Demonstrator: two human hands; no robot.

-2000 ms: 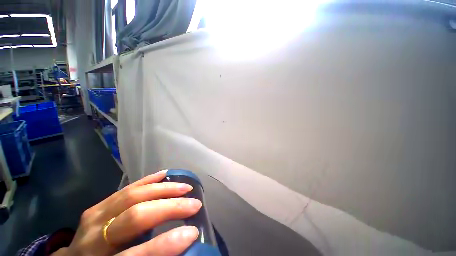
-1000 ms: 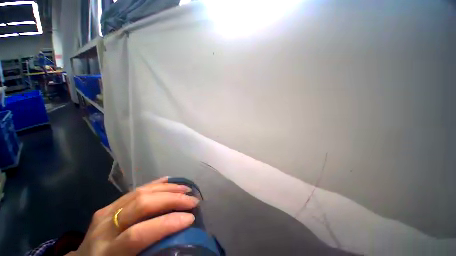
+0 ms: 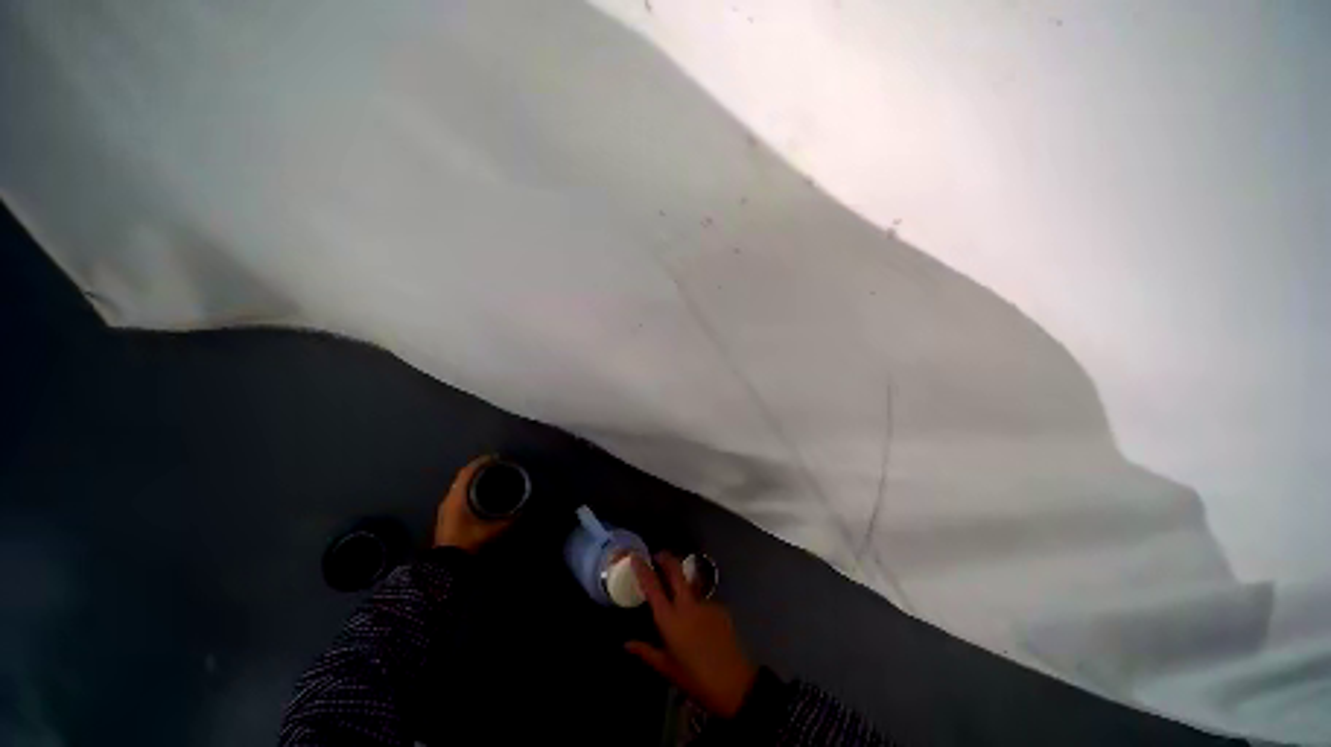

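Observation:
My left hand (image 3: 461, 514) holds a dark round open-topped container (image 3: 501, 490), seen from above. A light-blue vacuum flask (image 3: 588, 552) with a strap loop stands to its right, low over the dark floor. My right hand (image 3: 704, 639) has its fingertips on the whitish flask stopper (image 3: 626, 582) at the flask's mouth; its thumb is lower down. A small round thing with a shiny rim (image 3: 704, 577) shows beside my right fingers, partly hidden by them. The picture is dark here and finger contact is hard to see.
A dark round cup (image 3: 359, 556) is on the floor left of my left wrist. The large off-white cloth cover (image 3: 482, 292) hangs across the top and right, its lower edge slanting down to the right just behind the flask. Dark floor (image 3: 161, 555) lies at the left.
The view has tipped down from the aisle and cloth to the floor. One hand on a dark, blue-ended bottle showed before; now both hands, the light-blue flask and dark round containers show.

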